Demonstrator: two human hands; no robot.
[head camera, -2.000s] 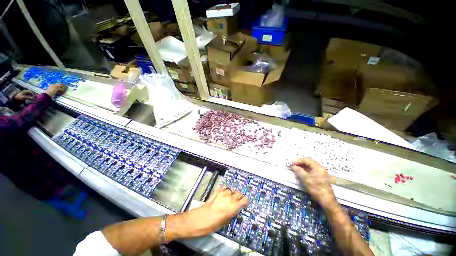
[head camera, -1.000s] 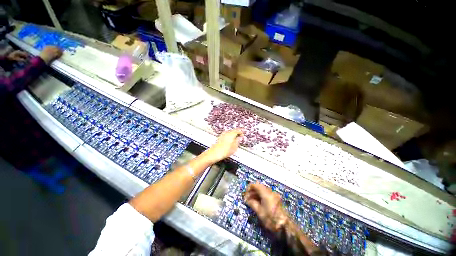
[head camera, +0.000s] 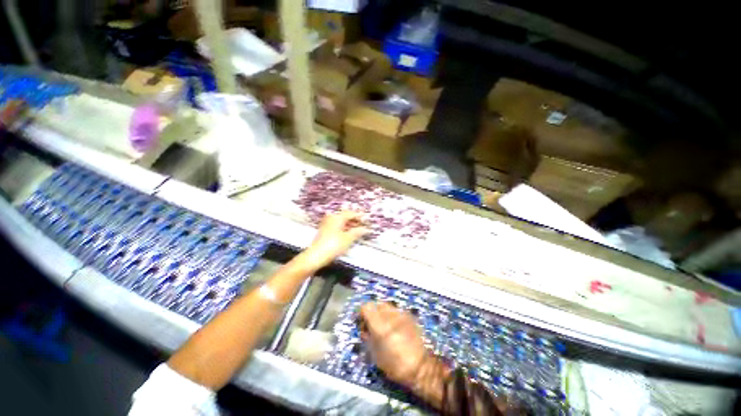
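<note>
My left hand (head camera: 335, 237) is at the near edge of the pile of maroon parts (head camera: 345, 195) on the pale shelf; its fingertips are together, and blur hides whether they pinch a part. My right hand (head camera: 392, 340) is over the left part of the near circuit board panel (head camera: 479, 345), its fingers curled down and their tips blurred. I cannot tell whether it holds anything. The panel is blue and silver and lies on the conveyor track.
A second panel (head camera: 138, 244) lies on the track at left. On the shelf (head camera: 487, 272) are a clear plastic bag (head camera: 244, 142), a pink-purple item (head camera: 145, 127), blue parts (head camera: 32, 88) and bright red parts (head camera: 600, 287). Cardboard boxes (head camera: 382, 130) and cream posts (head camera: 296, 73) stand behind.
My left hand went from the panel to the maroon pile and stays there. My right hand went from the shelf to the panel. The view has shifted, so the scene sits further left than one second ago.
</note>
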